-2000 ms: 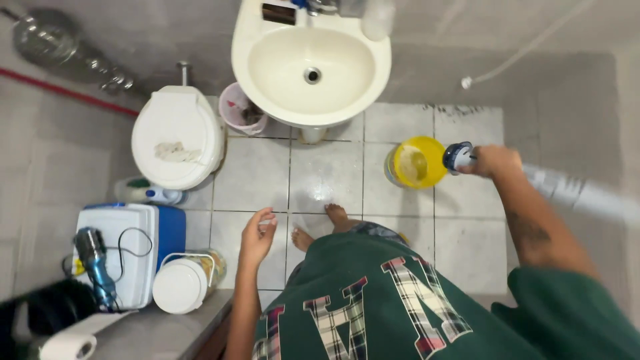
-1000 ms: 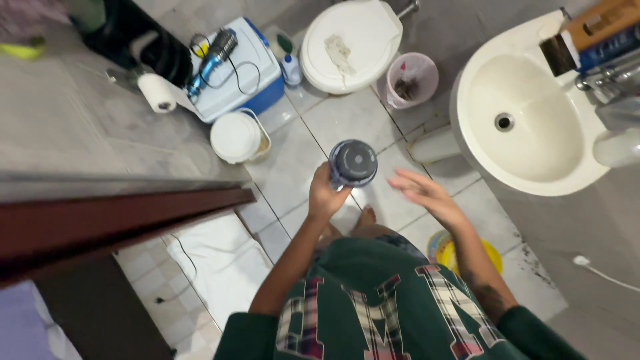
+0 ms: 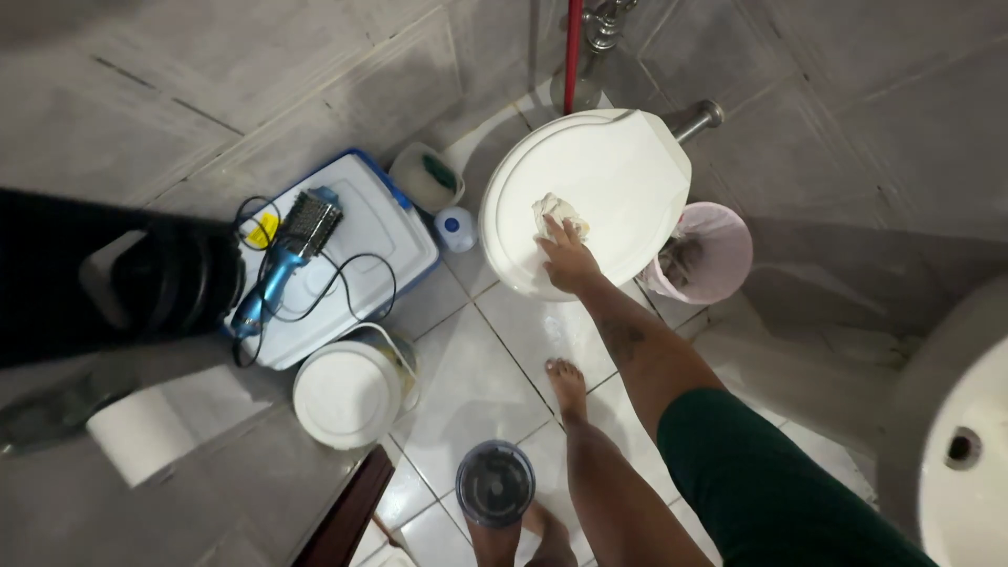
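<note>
My right hand reaches over the closed toilet lid, its spread fingertips touching a crumpled whitish paper or cloth lying there. No closed grip on it shows. Low in the head view, my left hand holds a dark, round-ended container, which hides most of the fingers. The container is above the tiled floor, near my legs.
A pink waste bin stands beside the toilet, with the washbasin at right. At left are a cooler bearing a corded hot-air brush, a white-lidded bucket and a toilet paper roll.
The container was in my right hand near the yellow bucket, then in my left. My right hand has moved from empty air to the crumpled item on the toilet lid. The view has turned.
</note>
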